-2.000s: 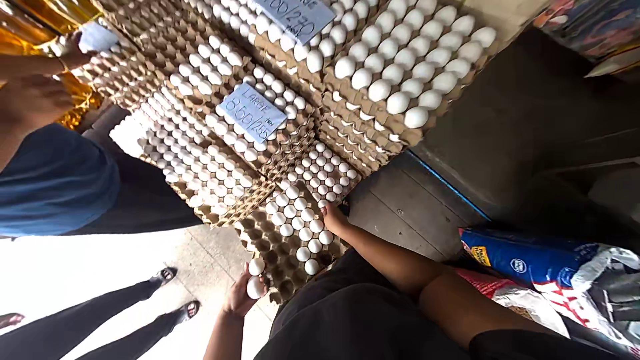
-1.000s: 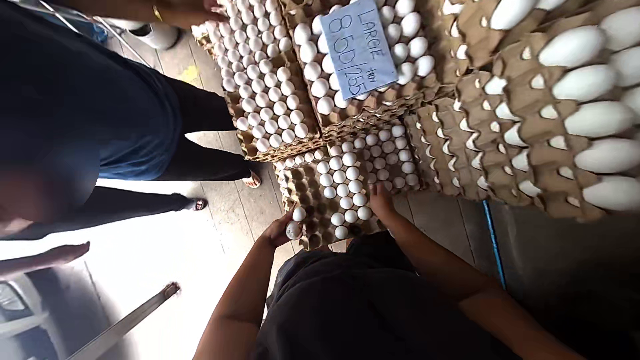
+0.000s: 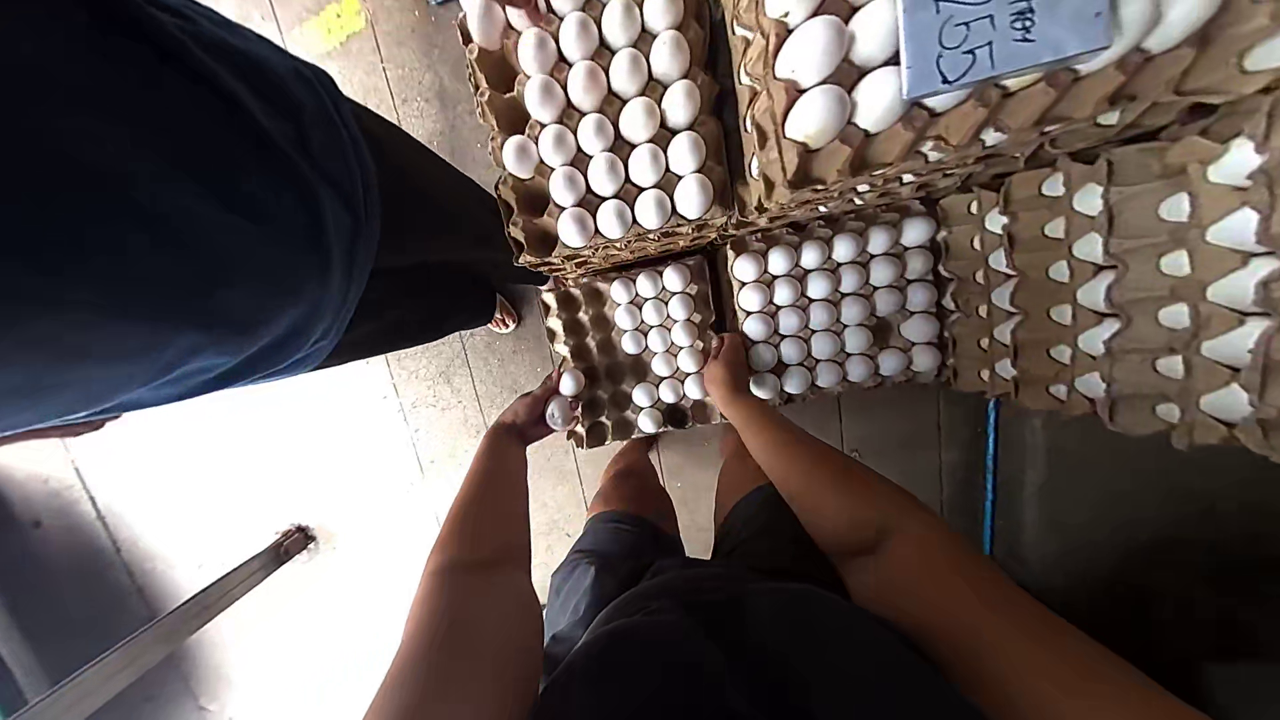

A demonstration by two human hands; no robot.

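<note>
A partly filled pulp egg tray [image 3: 597, 345] lies in front of me, its white eggs [image 3: 658, 338] mostly on the right side and its left cups mostly bare. My left hand [image 3: 538, 408] is at the tray's left edge with a white egg [image 3: 560, 412] at its fingers; another egg [image 3: 571, 381] sits just above that one. My right hand [image 3: 727, 368] grips the tray's right edge, its fingers partly hidden, beside a nearly full tray of white eggs [image 3: 822, 315] that has one bare cup.
Stacked egg trays [image 3: 615, 130] rise beyond, and another stack [image 3: 860, 150] bears a handwritten sign [image 3: 1000, 45]. More stacked trays [image 3: 1100, 290] stand at right. A person in dark clothes [image 3: 190, 200] stands at left. A wooden bar [image 3: 190, 630] is at lower left.
The view has shifted much, now looking more steeply down. Both hands stay at the edges of the partly filled tray, with eggs at my left fingers throughout.
</note>
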